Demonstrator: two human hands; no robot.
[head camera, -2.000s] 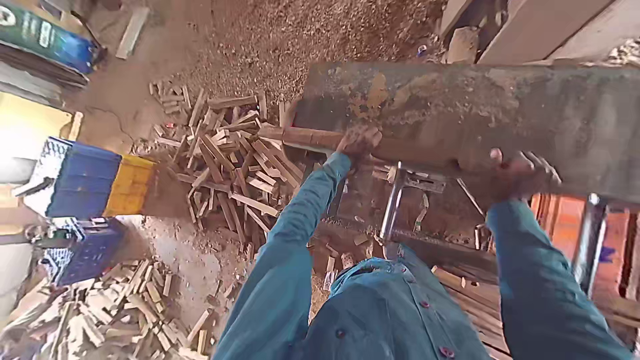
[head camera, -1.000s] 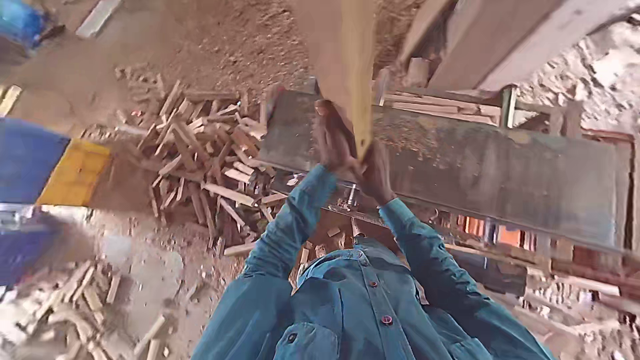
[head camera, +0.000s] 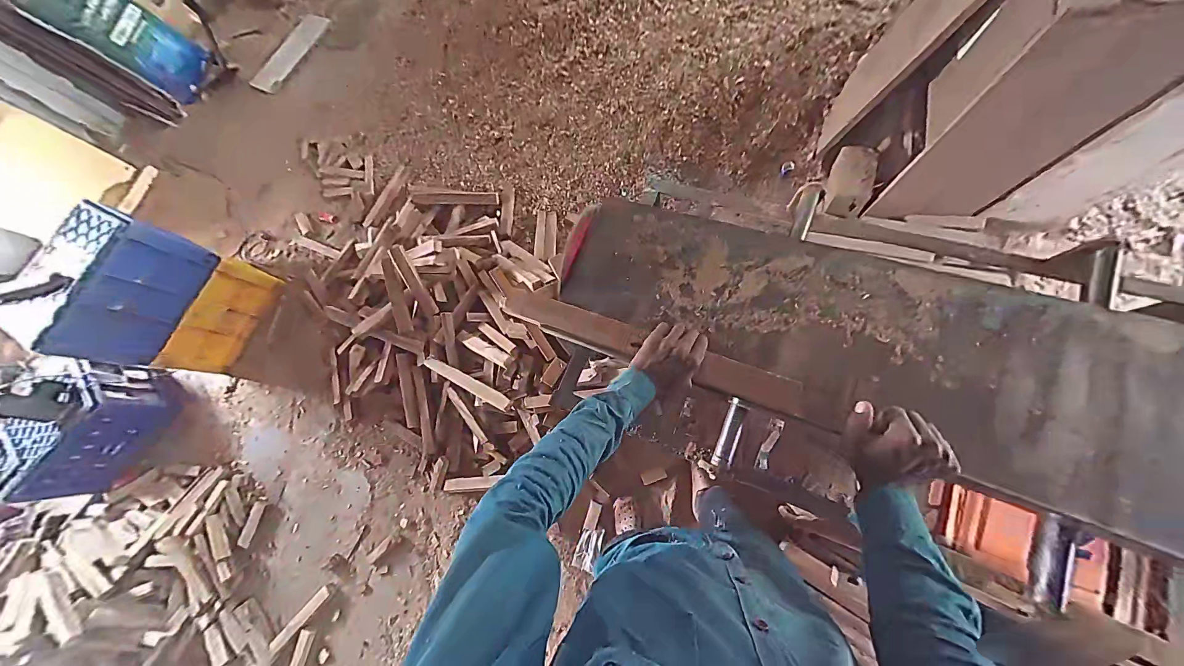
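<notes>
A long brown wooden board (head camera: 749, 381) lies along the near edge of a dark, flat bench (head camera: 980, 370), its left end sticking out past the bench. My left hand (head camera: 668, 359) grips the board near its middle, with the fingers laid over the top. At the board's right end, my right hand (head camera: 897, 444) is curled with the thumb up; whether it holds the board or the bench edge is hidden. Wood shavings (head camera: 786, 310) are scattered over the bench top. Below the bench edge, between my arms, a shiny metal cylinder (head camera: 729, 433) shows.
A heap of short wood offcuts (head camera: 444, 324) lies left of the bench, with another pile (head camera: 139, 573) at the lower left. Blue and yellow crates (head camera: 139, 291) stand at the left. Large planks (head camera: 1036, 102) lean at the upper right. Shavings (head camera: 592, 83) cover the ground beyond.
A second ago my hands were close together on a raised board. Now they are apart, and a board lies along the bench's near edge, much as two seconds ago.
</notes>
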